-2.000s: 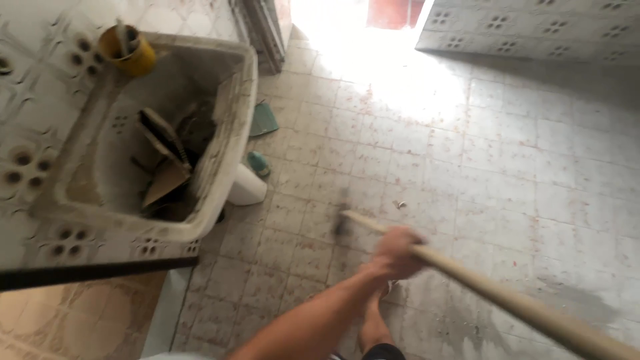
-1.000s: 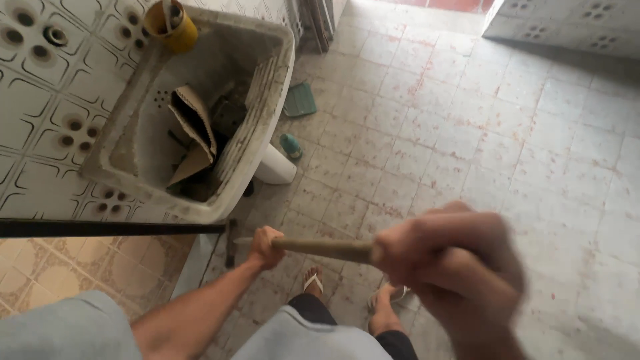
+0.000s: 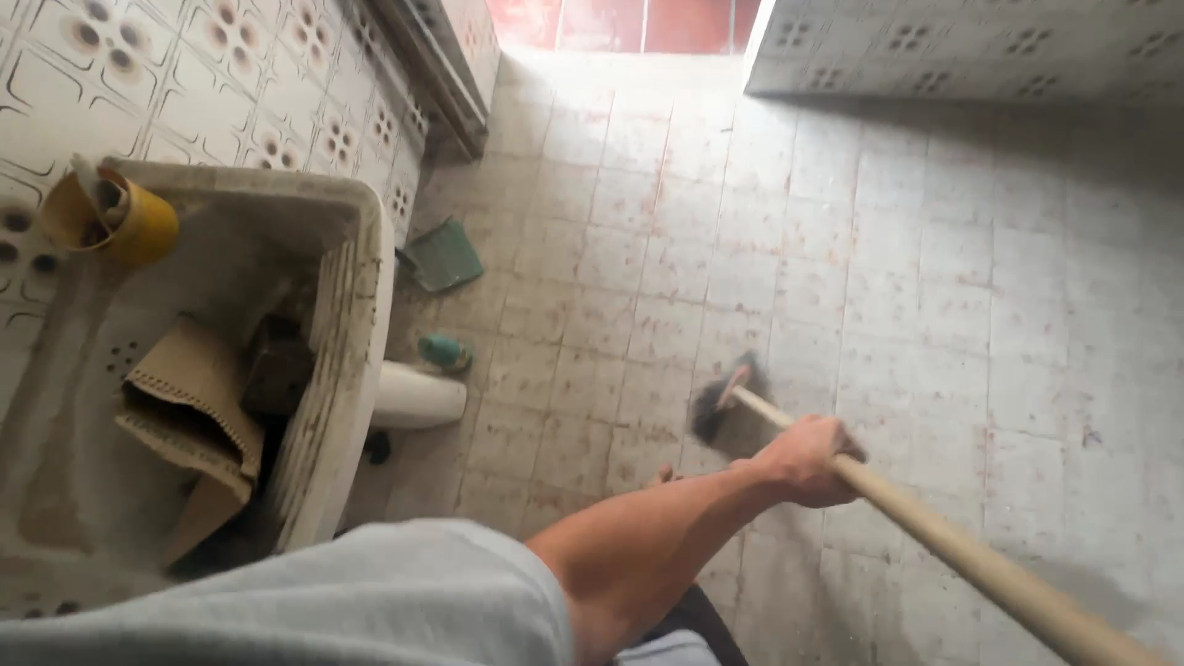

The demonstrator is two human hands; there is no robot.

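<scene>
My left hand (image 3: 814, 461) is closed around the light wooden handle of a broom (image 3: 980, 546), fairly low on the pole. Past the hand, the broom's dark bristle head (image 3: 729, 400) rests on or just above the pale tiled floor, blurred. From there the handle slants down to the bottom right corner and leaves the view. My right hand is out of sight, so whether it holds the pole's upper end cannot be seen.
At left stands a dirty laundry sink (image 3: 375, 277) holding torn cardboard (image 3: 199, 398); a yellow cup (image 3: 143, 222) sits on its corner. Beside it on the floor are a green dustpan (image 3: 446, 256), a teal object (image 3: 444, 352) and a white pedestal (image 3: 418, 396). A patterned tiled wall (image 3: 962, 55) borders the upper right.
One second ago the broom was close to the sink and both hands showed on its handle. The left hand and broom head have since moved right, away from the sink; the right hand has left view.
</scene>
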